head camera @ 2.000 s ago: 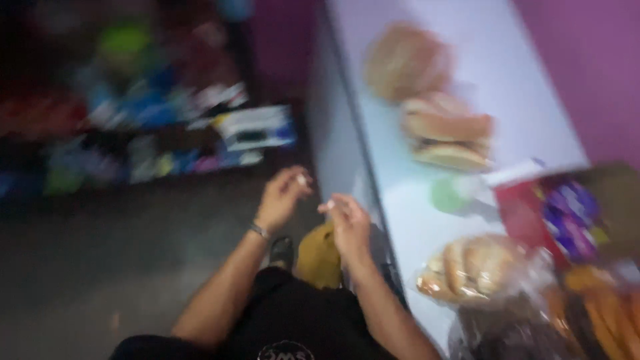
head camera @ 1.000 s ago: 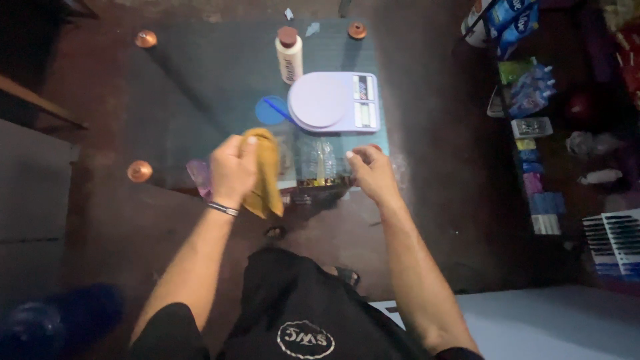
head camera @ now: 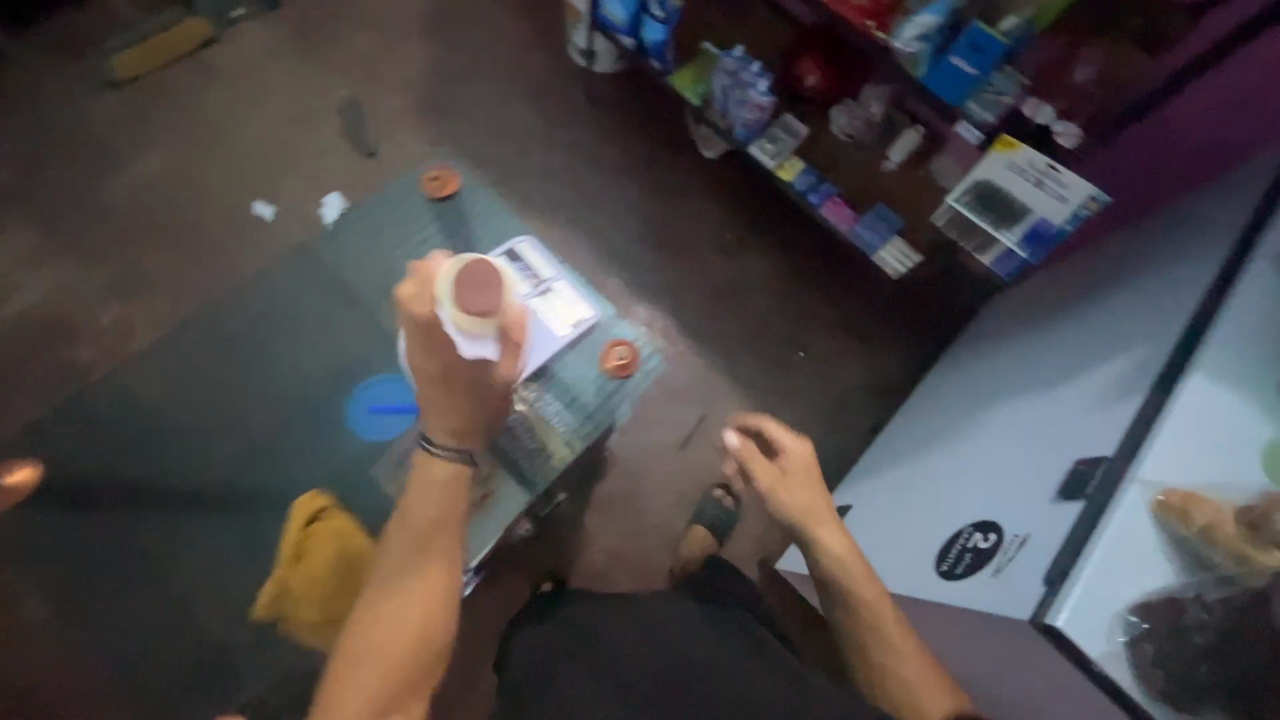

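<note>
My left hand (head camera: 455, 360) grips a pale bottle with a brown cap (head camera: 478, 288), above a white digital kitchen scale (head camera: 555, 305) on the glass table (head camera: 230, 330). Left of my wrist lies a round blue lid or dish (head camera: 382, 408) with a blue strip across it. A mustard-yellow cloth (head camera: 318, 565) rests on the table beside my left forearm. My right hand (head camera: 775, 465) is off the table's right side, with fingers curled loosely and nothing seen in them. Clear plastic (head camera: 540, 425) lies by the table's near edge, partly hidden by my left hand.
Copper-coloured round caps (head camera: 620, 358) sit at the table's corners. Shelves with packaged goods (head camera: 740, 95) stand at the upper right. A white chest-like appliance (head camera: 930, 480) stands at the right, with bagged bread (head camera: 1215, 525) on top. Pieces of white paper (head camera: 333, 208) lie on the floor.
My left hand has let go of the yellow cloth, now on the table, and taken hold of the bottle that stood behind the scale. The view has turned strongly.
</note>
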